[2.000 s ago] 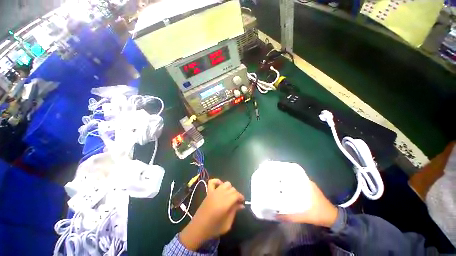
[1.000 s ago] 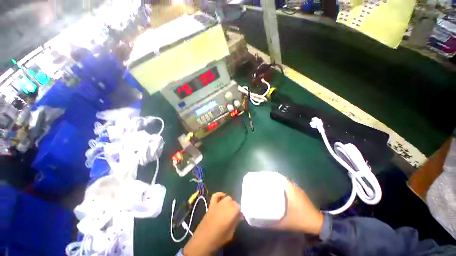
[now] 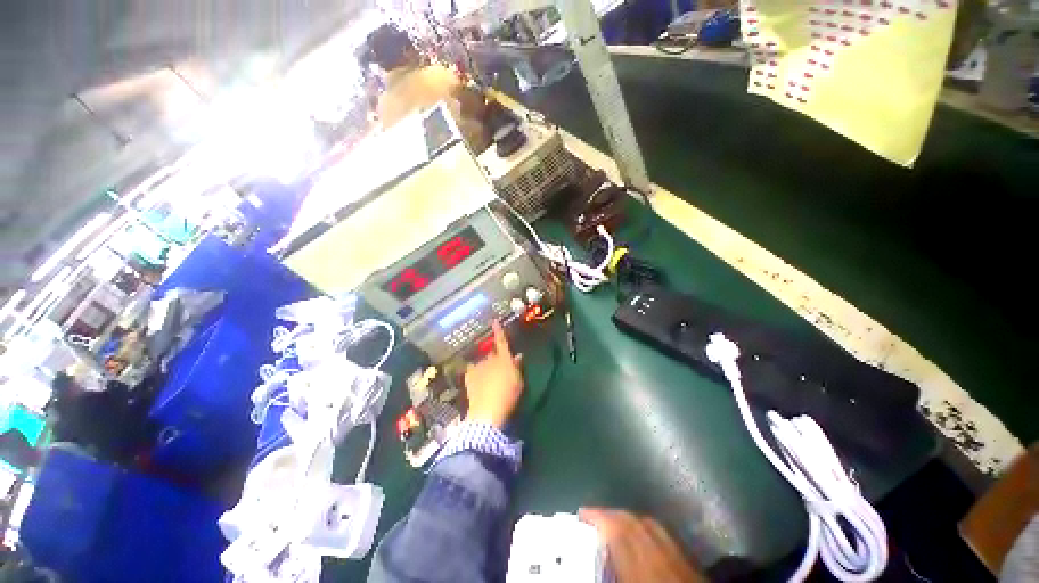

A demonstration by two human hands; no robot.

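The white power cube is at the bottom edge, partly cut off, with socket holes facing up. My right hand holds it from its right side. My left hand reaches to the front of the DC electronic load, a finger extended at its lower keypad area; contact cannot be told. The load has a blue-lit screen. The power meter above it shows red digits. The white mains cord is plugged into the black power strip. The small board glows red, left of my left forearm.
White cubes with cords are heaped along the left edge, beside blue bins. A pale yellow cover board lies atop the instruments. A yellow sheet hangs at upper right. A person is behind the instruments.
My left hand has left the cube's side and moved up to the load's front panel. My right hand and the cube are lower, near the bottom edge. The view has shifted.
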